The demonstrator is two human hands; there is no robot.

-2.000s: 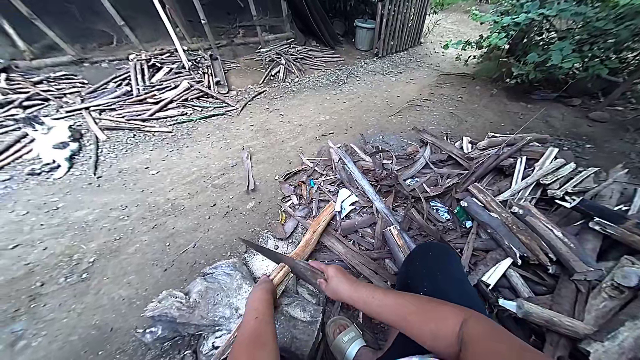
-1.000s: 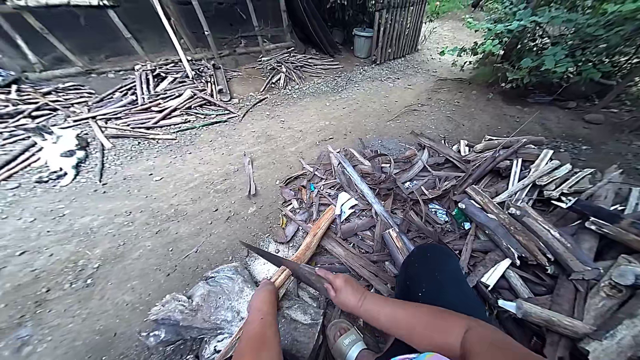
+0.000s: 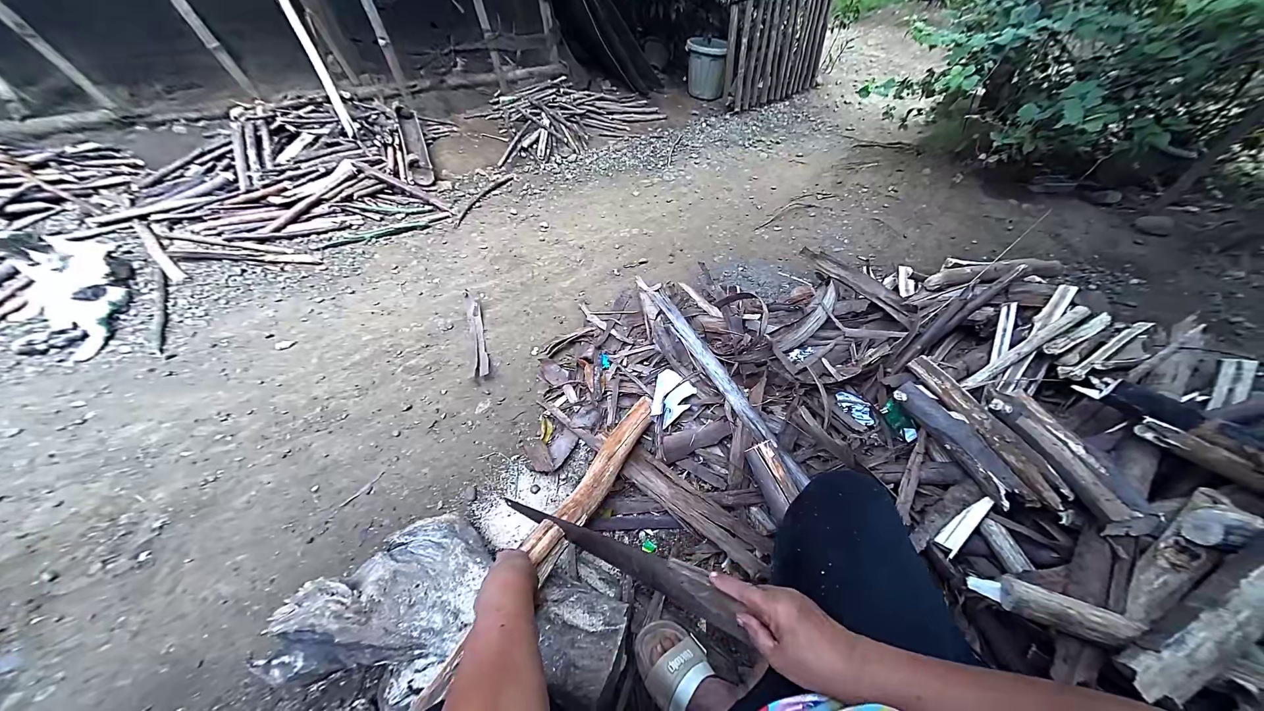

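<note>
My right hand (image 3: 795, 627) holds a handsaw (image 3: 642, 568) at its wide end, index finger stretched along it. The dark, tapering blade lies across a peeled wooden branch (image 3: 597, 479), its tip pointing up and left. My left hand (image 3: 512, 573) presses on the branch just below and left of the blade; no fingers show, only a rounded end of the arm. The branch slants from the bottom edge up to the right, over a block of wood (image 3: 583, 642). Pale sawdust (image 3: 513, 499) lies on the ground left of the branch.
A grey, crumpled-looking mass (image 3: 395, 583) lies left of my left arm. Split firewood (image 3: 968, 434) and bark spread ahead and right of my knee (image 3: 854, 553). My sandalled foot (image 3: 676, 667) is between my arms. A black and white animal (image 3: 74, 291) lies near stacked sticks (image 3: 286, 193).
My right hand has drawn back toward the lower right, and the saw has moved with it, still crossing the branch. The left arm stays at the branch.
</note>
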